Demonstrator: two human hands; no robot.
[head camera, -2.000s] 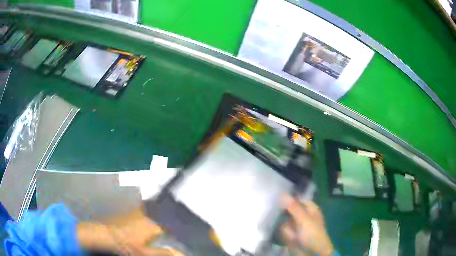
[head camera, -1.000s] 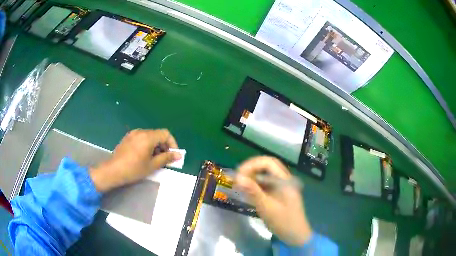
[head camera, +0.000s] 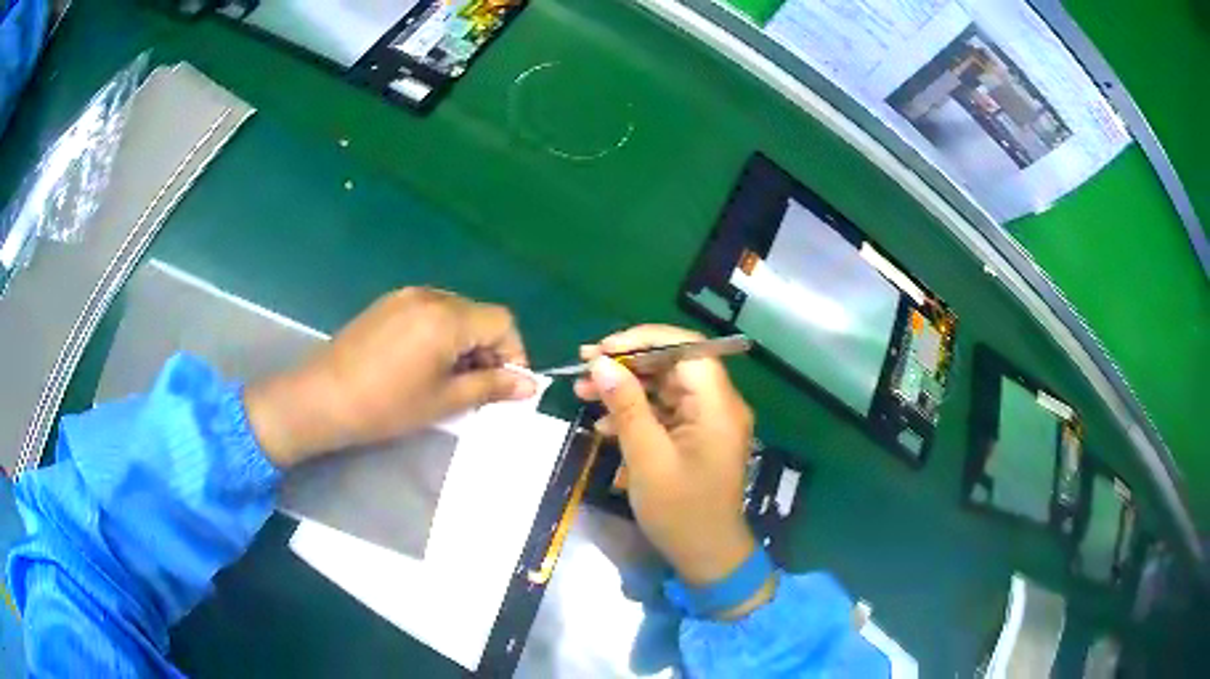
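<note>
My left hand (head camera: 405, 361) pinches a small white square (head camera: 524, 385) between thumb and fingertips. My right hand (head camera: 677, 444) holds tweezers (head camera: 677, 352) like a pen, their tip touching or very near the white piece. A tablet unit (head camera: 584, 577) lies below my right hand, its silver area at the bottom edge; the hand hides much of its board end. A white liner sheet (head camera: 491, 531) and a grey adhesive sheet (head camera: 385, 497) lie left of the unit, partly under my left hand. Whether a tiny adhesive piece is at the tip cannot be told.
Another tablet unit (head camera: 823, 305) lies behind my right hand, with more in a row to the right and one at the top left. Stacked grey strips (head camera: 146, 186) with a crumpled clear bag (head camera: 80, 159) lie at the left. A metal rail (head camera: 849, 120) runs behind.
My right hand and tweezers have moved from over the unit's board end to the white square in my left hand. The view has shifted, so the units behind sit further right.
</note>
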